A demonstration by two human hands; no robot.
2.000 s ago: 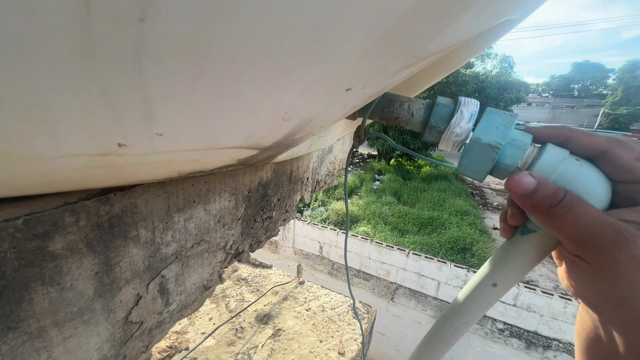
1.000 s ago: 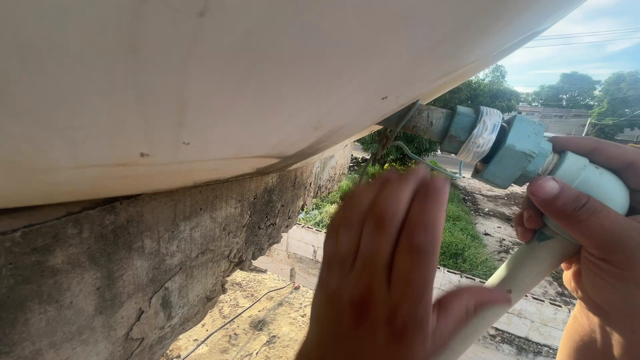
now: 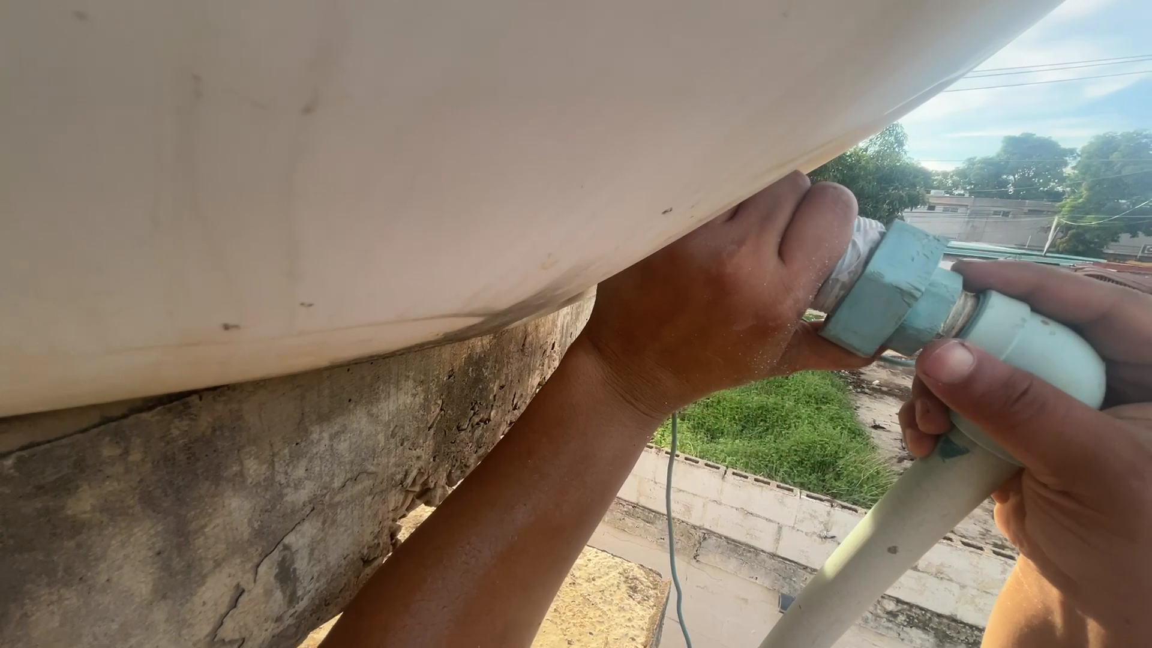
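Note:
My left hand (image 3: 720, 279) is closed around the pipe fitting just under the rounded pale tank (image 3: 405, 180), and hides most of that fitting. White tape-wrapped threads (image 3: 850, 261) show between its fingers and a blue-green plastic union nut (image 3: 886, 288). My right hand (image 3: 1062, 423) grips the light-blue elbow fitting (image 3: 1035, 346), thumb and fingers on opposite sides. From the elbow a pale plastic pipe (image 3: 886, 558) slants down to the left. Below my left wrist a thin grey-green wire (image 3: 672, 531) hangs.
The tank rests on a cracked, weathered concrete support (image 3: 225, 504) at the left. Beyond and below stand a concrete block wall (image 3: 738, 504) and a patch of green grass (image 3: 801, 432). Trees (image 3: 1017, 166), a building and overhead cables show in the distance.
My left hand, out of view at first, has come up from below and closed around the fitting beneath the tank. My right hand keeps its hold on the elbow.

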